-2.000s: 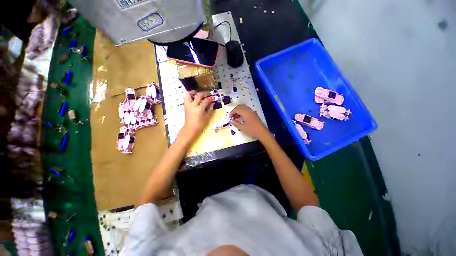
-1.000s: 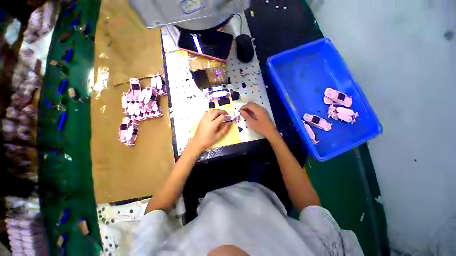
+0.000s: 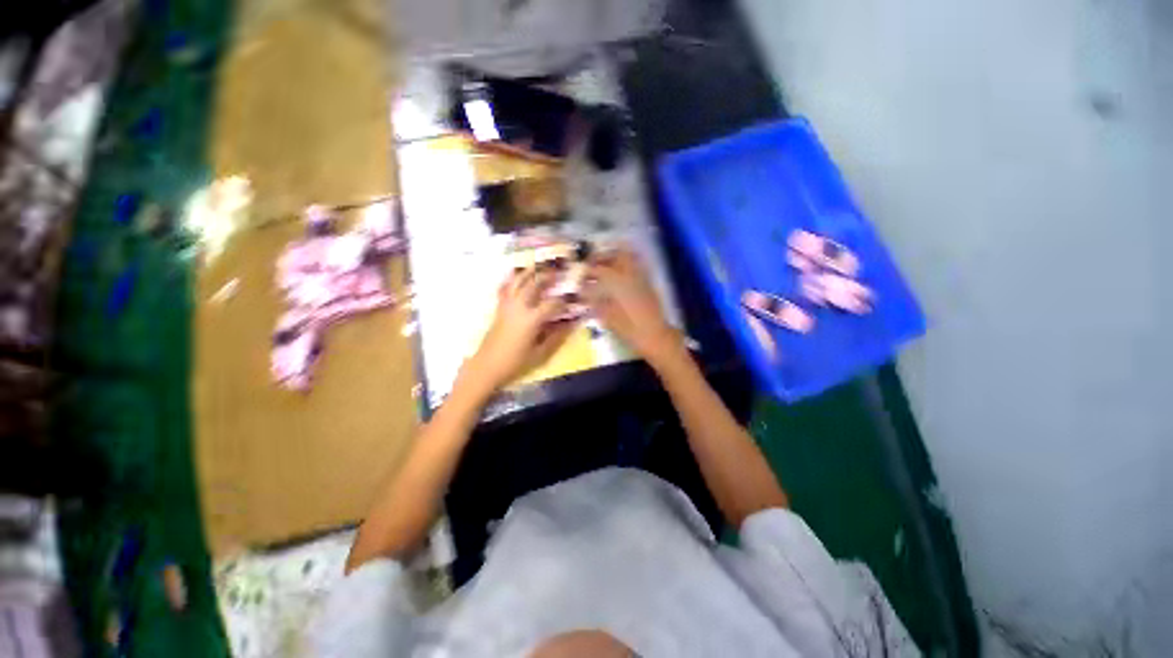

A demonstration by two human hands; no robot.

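My left hand (image 3: 520, 316) and my right hand (image 3: 627, 301) are close together over the perforated plate (image 3: 441, 276), above a yellow patch (image 3: 561, 359). A small pale pink piece (image 3: 570, 285) shows between the fingertips of both hands. The view is blurred, so the exact grip of each hand cannot be told. Another pink piece (image 3: 538, 240) lies just behind the fingers, by small black blocks that the hands partly hide. A brown-amber block with a dark part (image 3: 527, 202) stands behind them.
Several pink pieces lie clustered on the brown sheet (image 3: 309, 450) at left. The blue bin (image 3: 731, 373) at right holds several pink pieces. A smartphone (image 3: 521, 118), a black mouse (image 3: 603, 138) and a grey machine housing (image 3: 521, 32) are behind. A green belt (image 3: 142, 424) runs at far left.
My right hand has moved up and left, nearer the black blocks. My left hand has moved slightly up. The head view has shifted and blurred.
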